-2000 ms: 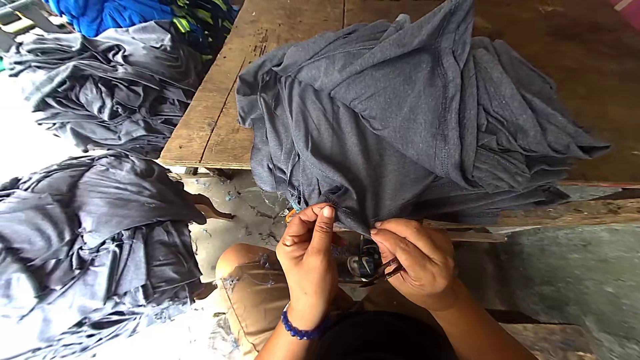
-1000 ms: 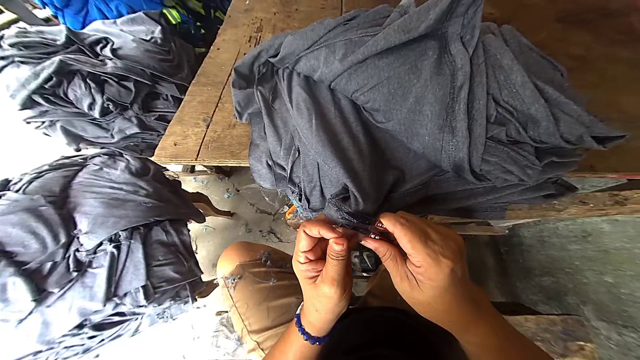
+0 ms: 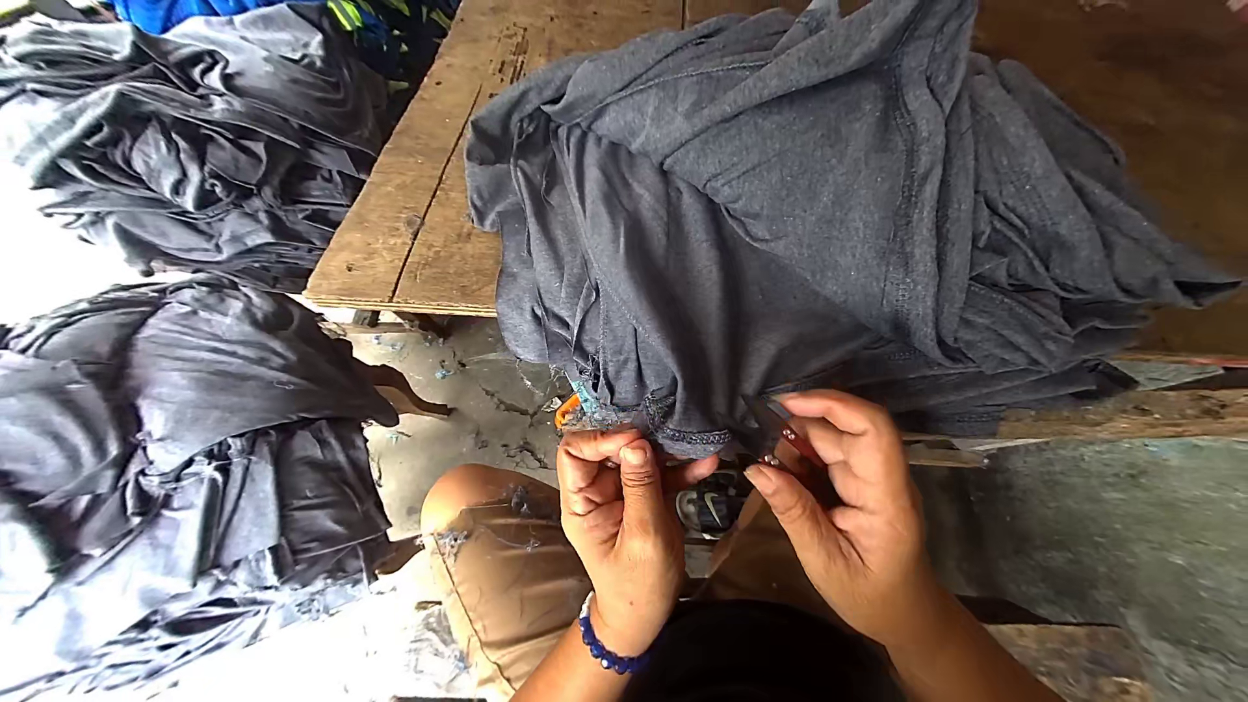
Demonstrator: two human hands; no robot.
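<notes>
A heap of dark grey knit garments (image 3: pixel 780 224) lies on the wooden table and hangs over its near edge. At a stitched edge of the lowest hanging cloth, my left hand (image 3: pixel 624 517), with a blue bead bracelet on the wrist, pinches the fabric between thumb and fingers. My right hand (image 3: pixel 848 507) is just to the right of that seam and holds a small dark tool with reddish parts (image 3: pixel 795 441), which looks like thread snips; its tips point toward the cloth and are partly blurred.
The wooden table (image 3: pixel 409 224) spans the top. Two piles of grey cloth (image 3: pixel 205 146) (image 3: pixel 244 370) stand at the left, with blue fabric (image 3: pixel 210 8) behind. Thread scraps lie on the concrete floor (image 3: pixel 468 380) and on my trousers (image 3: pixel 507 575). An orange object (image 3: pixel 566 409) shows beside the hanging cloth.
My right hand has moved apart from my left hand, and the small tool now shows between its fingers. The left hand still pinches the cloth edge.
</notes>
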